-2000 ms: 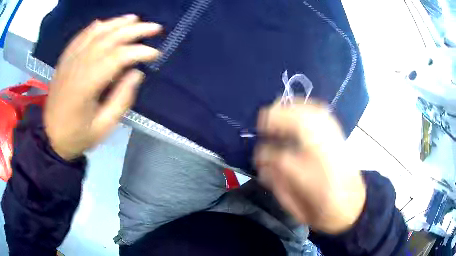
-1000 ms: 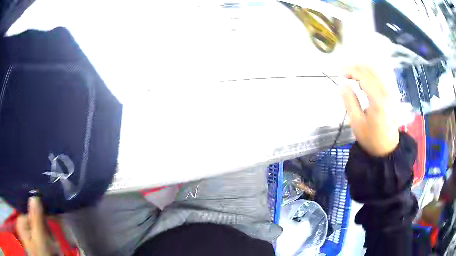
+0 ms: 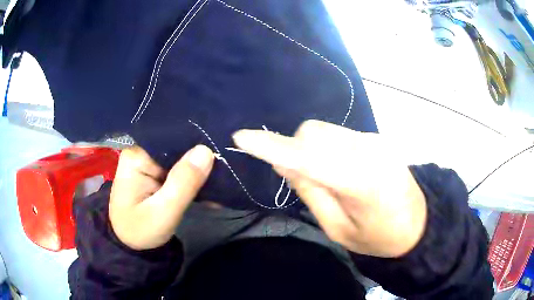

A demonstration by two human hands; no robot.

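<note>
A dark navy garment panel (image 3: 281, 76) lies over the table and hangs at its front edge, with white dashed stitching (image 3: 316, 51) outlining a curved area and a double stitched row at upper left. My left hand (image 3: 161, 193) grips the panel's near part, thumb on top beside a small white thread end (image 3: 218, 156) on the stitching. My right hand (image 3: 351, 181) is over the panel with fingertips close together. A thin pale needle or thread (image 3: 236, 150) sticks out from them towards my left thumb. A white thread loop (image 3: 283, 193) shows below my right fingers.
A red stool (image 3: 47, 199) stands at lower left. Yellow-handled shears (image 3: 495, 73) lie at upper right on the white table (image 3: 410, 129), beside a small round metal part (image 3: 443, 36). Dark cords cross the table. A red basket (image 3: 510, 249) is at lower right.
The view has swung back from the table's right side. My right hand has come from the table to the panel, close to my left hand. My left hand now grips the panel.
</note>
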